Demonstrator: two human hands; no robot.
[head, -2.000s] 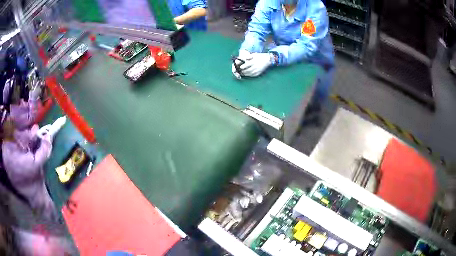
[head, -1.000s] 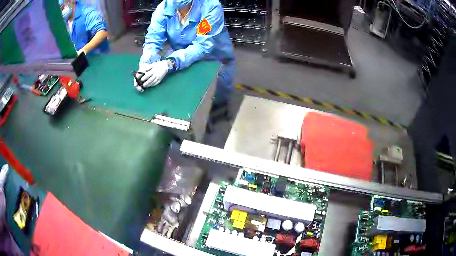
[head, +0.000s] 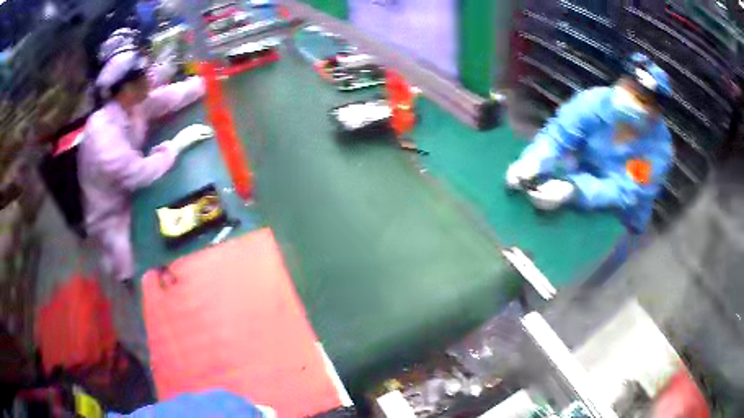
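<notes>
The large red bench mat (head: 232,326) lies flat on the near left bench. Small dark nippers (head: 166,277) lie near its upper left corner. A blue sleeve of mine (head: 196,404) crosses the mat's near edge, probably my left one. A white sliver of glove at its right end is my left hand (head: 266,411), cut off by the bottom edge; its fingers and anything in it are hidden. My right hand is out of the picture.
A wide green conveyor belt (head: 351,229) runs away from me. A black parts tray (head: 192,214) with yellow and pale items sits beyond the mat. A person in pink is left; a person in blue is right. Rails and a blurred board edge (head: 563,408) are at lower right.
The view has swung left, so the belt and red mat have shifted right and the boards have mostly left the picture. My blue sleeve now shows at the bottom edge.
</notes>
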